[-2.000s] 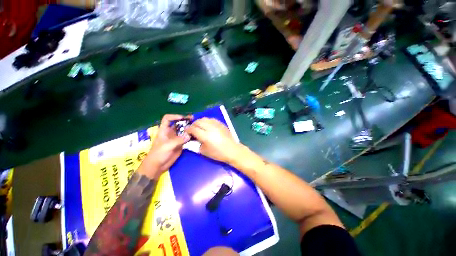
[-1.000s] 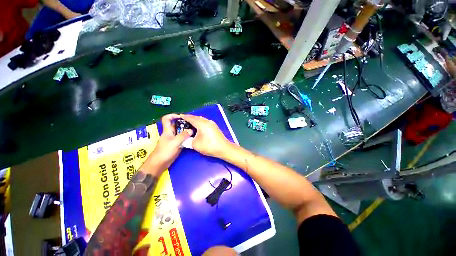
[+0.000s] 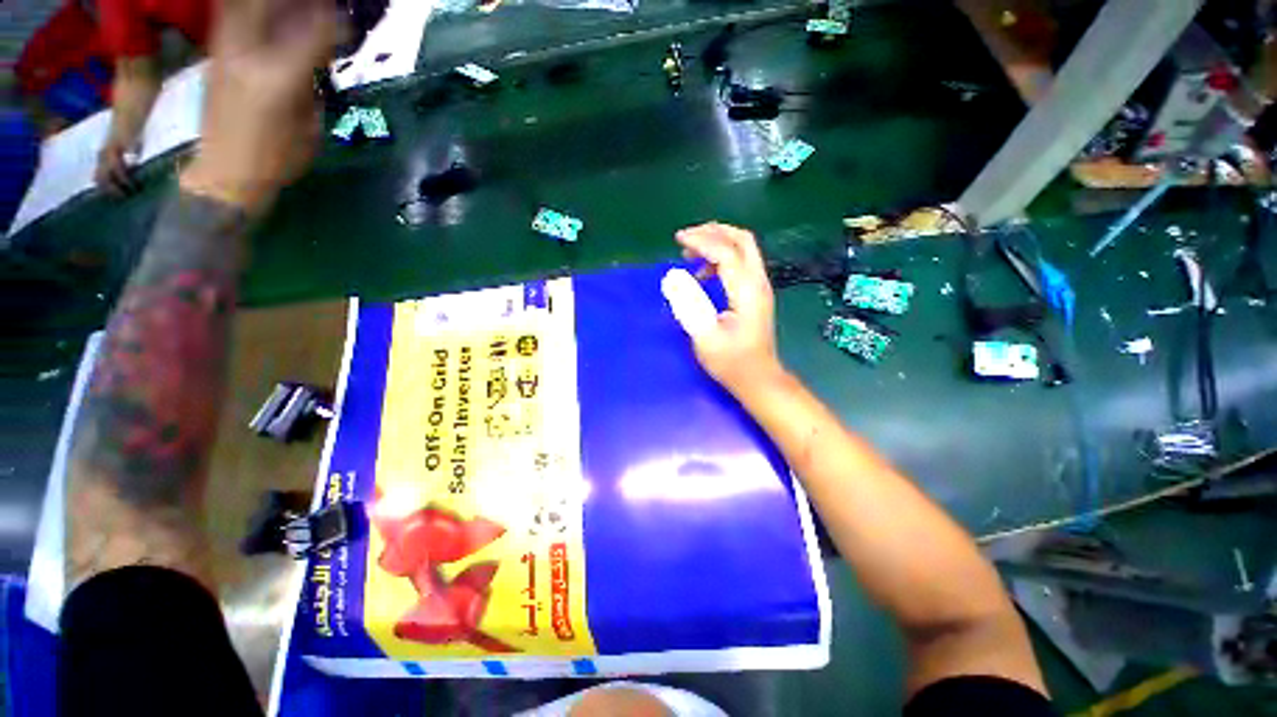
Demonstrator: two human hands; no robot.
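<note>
My left hand (image 3: 266, 105) is raised at the upper left over the far side of the line. It is blurred, and I cannot tell whether it holds anything. My right hand (image 3: 731, 301) is over the top right of the blue part of the printed poster (image 3: 658, 546). Its fingers are apart and it holds nothing. A white finger cot (image 3: 688, 301) covers the thumb. Black plastic cases lie on the brown part of the poster at left, one alone (image 3: 287, 411) and some together (image 3: 319, 527).
Wired circuit boards (image 3: 878, 293) and a white-topped part (image 3: 1006, 360) lie right of the poster near a blue wire bundle (image 3: 1050, 294). Another board (image 3: 557, 224) and a black corded item (image 3: 448, 182) lie beyond it. A grey post (image 3: 1071, 119) stands upper right. A person's hand (image 3: 116, 168) shows upper left.
My hands have parted: the left moved up and left, the right opened. The black unit between them is out of sight, and the black cord has gone from the blue area. The view has shifted.
</note>
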